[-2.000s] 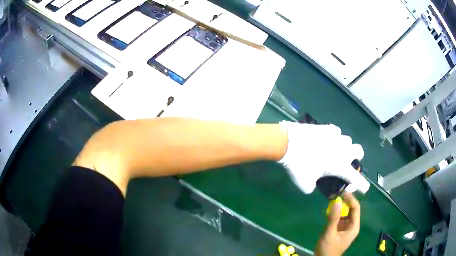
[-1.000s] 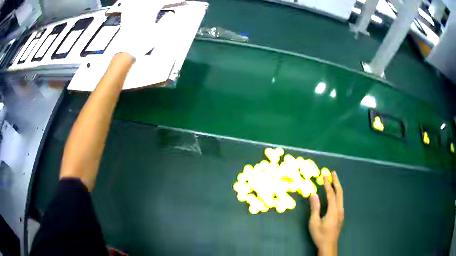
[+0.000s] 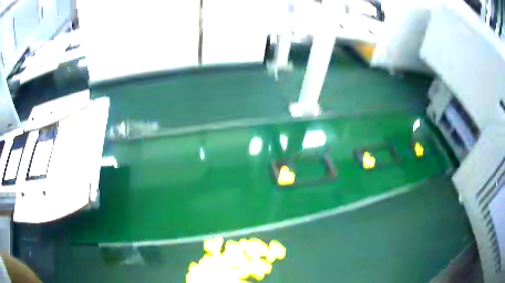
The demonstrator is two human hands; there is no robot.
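Black phone middle frames lie on the glossy green belt. The nearest frame (image 3: 334,167) has a yellow plug (image 3: 286,176) at its left end. A second frame (image 3: 395,155) with a yellow plug (image 3: 368,161) lies farther right, and another yellow plug (image 3: 418,150) shows at the belt's far right. A pile of loose yellow plugs (image 3: 238,262) lies on the near green border, cut off by the bottom edge. Neither hand is in the picture. A blurred patch of bare skin shows at the lower left corner; I cannot tell more.
Frames (image 3: 42,153) lie in a row on the white belt at the left, beside cream guide boards (image 3: 83,166). Crumpled clear film (image 3: 133,129) lies beyond the green belt (image 3: 183,193). A white post (image 3: 315,72) stands behind it. A machine (image 3: 487,193) stands at the right.
The view has swung to the right. My gloved left hand, earlier over the white belt end, and my bare right hand, earlier at the yellow pile, are both out of the picture.
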